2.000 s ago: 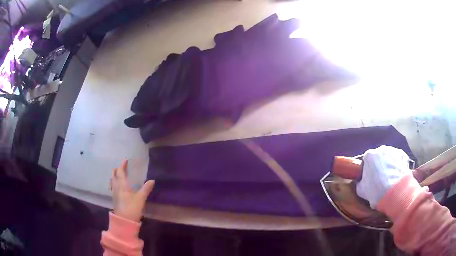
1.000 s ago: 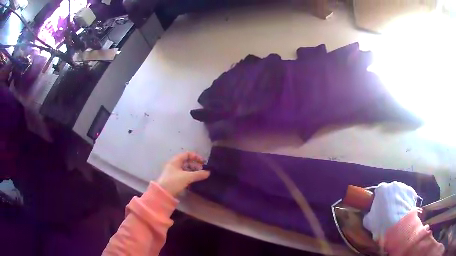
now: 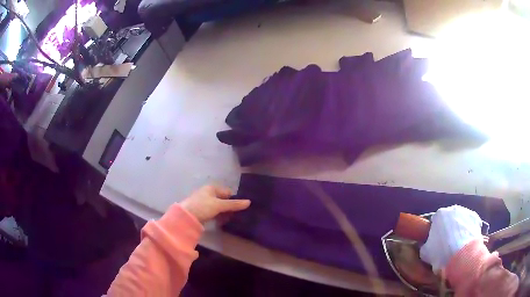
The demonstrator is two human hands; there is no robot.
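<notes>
A long dark purple garment piece (image 3: 325,214) lies flat along the near table edge. My bare left hand (image 3: 215,204) is at its left end, thumb on top and fingers at the edge, pinching it. My right hand (image 3: 453,236), in a white glove, is closed on the red-brown handle of the steam iron (image 3: 404,255). The iron rests on the right part of the piece, its wire-like rim showing. A ruffled heap of dark pieces (image 3: 348,110) lies mid-table behind the flat piece.
The pale table (image 3: 168,151) has small dark marks. A small brown block (image 3: 370,16) and a tan board-like object (image 3: 447,16) are at the far edge. A dark padded form (image 3: 197,10) is at the far left. A cluttered machine stand (image 3: 87,104) stands left. Glare covers the right.
My left hand has moved from open beside the piece's left end to gripping that end. The view has shifted left. My right hand stays on the iron at the right part of the piece.
</notes>
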